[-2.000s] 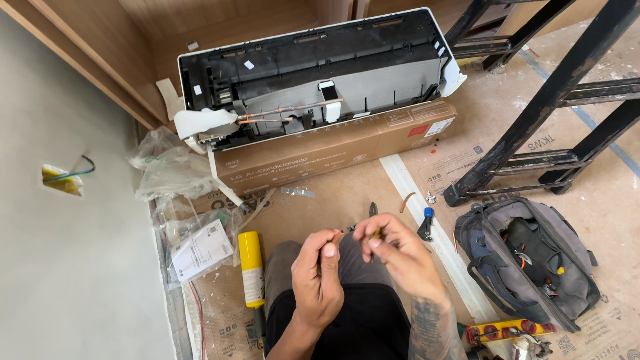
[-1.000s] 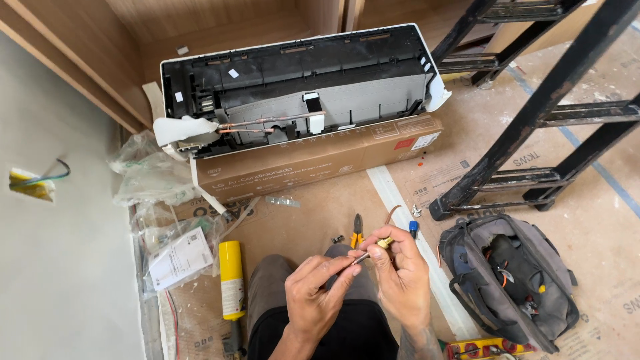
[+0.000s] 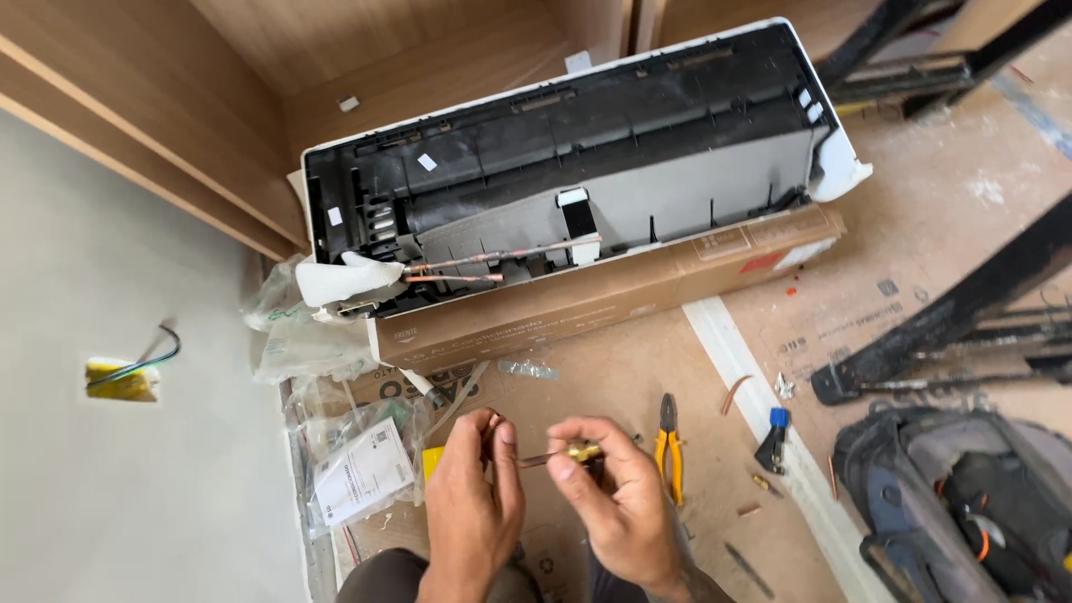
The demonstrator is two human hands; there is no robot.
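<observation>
My left hand pinches a thin copper tube near its left end. My right hand holds a brass fitting at the tube's other end, between thumb and fingers. Beyond them an air-conditioner indoor unit lies back side up on its cardboard box, with copper pipes along its near side. Orange-handled pliers lie on the floor just right of my right hand. A small tool with a blue knob lies further right.
At right are an open tool bag and a black ladder. Copper offcuts lie on the covered floor. To the left, a paper sheet in plastic rests near the wall, which has a yellow box with wires. A wooden cabinet stands behind the unit.
The orange-handled pliers, partly behind my hands one second ago, now show fully. My hands stay close together, and the brass fitting remains in my right fingers. The view has shifted.
</observation>
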